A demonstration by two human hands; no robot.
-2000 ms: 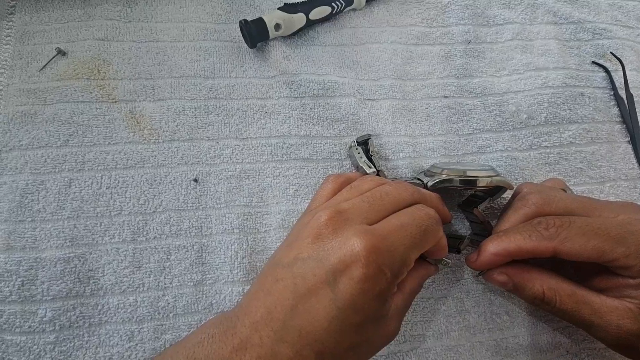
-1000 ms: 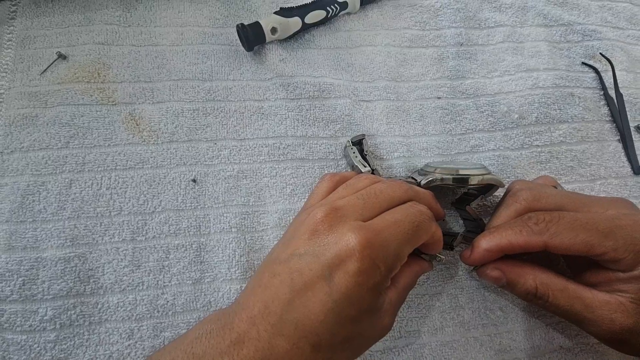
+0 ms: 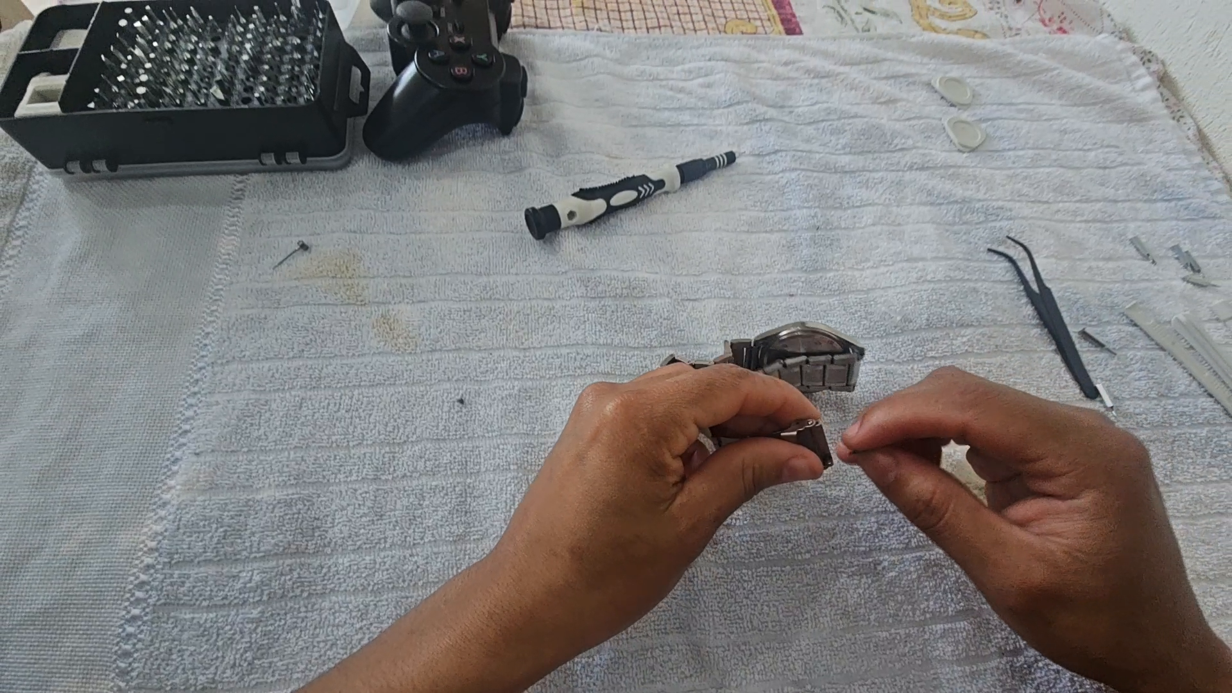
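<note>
My left hand (image 3: 654, 481) grips a metal watch bracelet, with a bracelet end or clasp piece (image 3: 814, 441) sticking out between thumb and forefinger. Just beyond those fingers the wristwatch (image 3: 807, 344) rests on the towel, its metal links (image 3: 813, 372) toward me. My right hand (image 3: 1011, 510) is close to the right of that bracelet end, thumb and forefinger pinched together. Whether a tiny part is between these fingertips cannot be made out. A gap separates the two hands.
On the white towel (image 3: 385, 539) lie a precision screwdriver (image 3: 630, 195), black curved tweezers (image 3: 1049, 313), a small pin (image 3: 292, 254) and small metal pieces (image 3: 1142, 249). A black bit case (image 3: 183, 125) and a game controller (image 3: 448, 91) stand at the back left.
The right hand has moved away from the bracelet, leaving a gap between the hands. The watch has turned, so its links now face me. The view has shifted widely, showing more of the table.
</note>
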